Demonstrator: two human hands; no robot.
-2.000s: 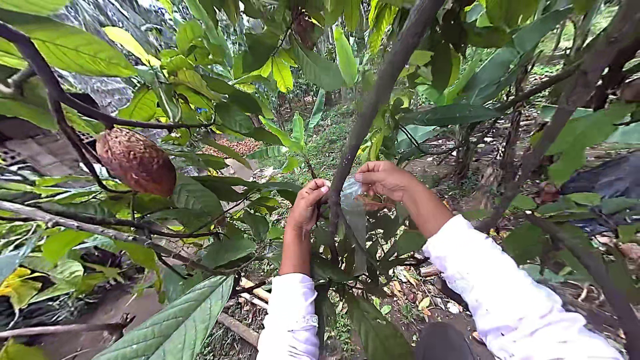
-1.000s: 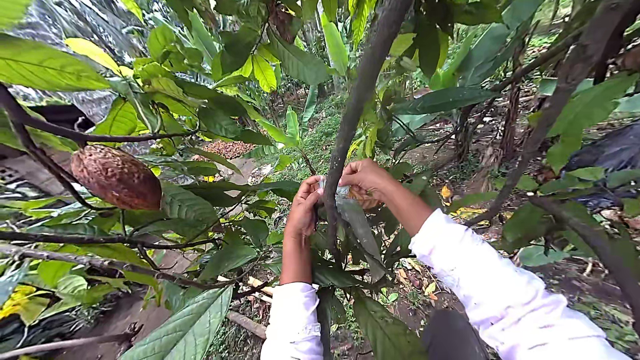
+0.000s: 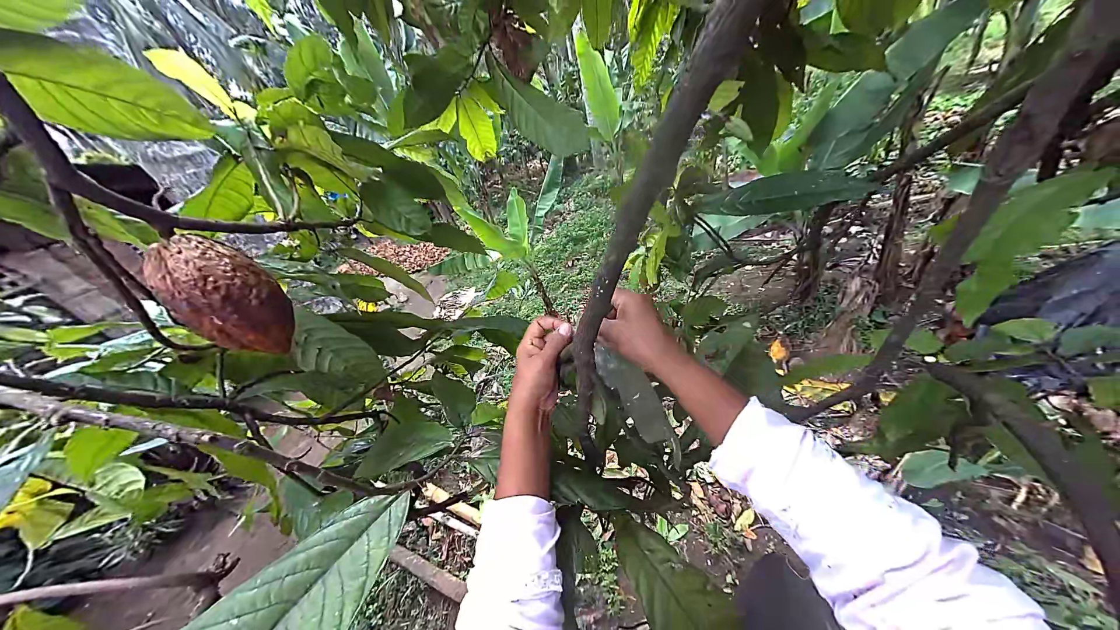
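Note:
A dark upright branch [image 3: 643, 188] of a cacao tree rises between my hands. Just left of it is my left hand [image 3: 542, 359], its thumb and curled fingers pinched together; what they pinch is too small to make out. My right hand [image 3: 634, 331] is on the other side, its curled fingertips partly hidden behind the branch, so its hold cannot be told. A long dull green leaf [image 3: 636, 398] hangs just below my right hand. To the left, a brown, wrinkled cacao pod [image 3: 219, 293] hangs among thin branches.
Thin branches [image 3: 289, 468] cross the lower left, with a large green leaf [image 3: 319, 569] in front. Another thick branch [image 3: 954, 236] slants through the right side. Dark sheeting [image 3: 1063, 297] lies at the right. A heap of brown matter [image 3: 402, 255] is on the ground farther off.
A clear, thin piece of film seen between my fingers earlier no longer shows. My right hand has moved closer behind the branch.

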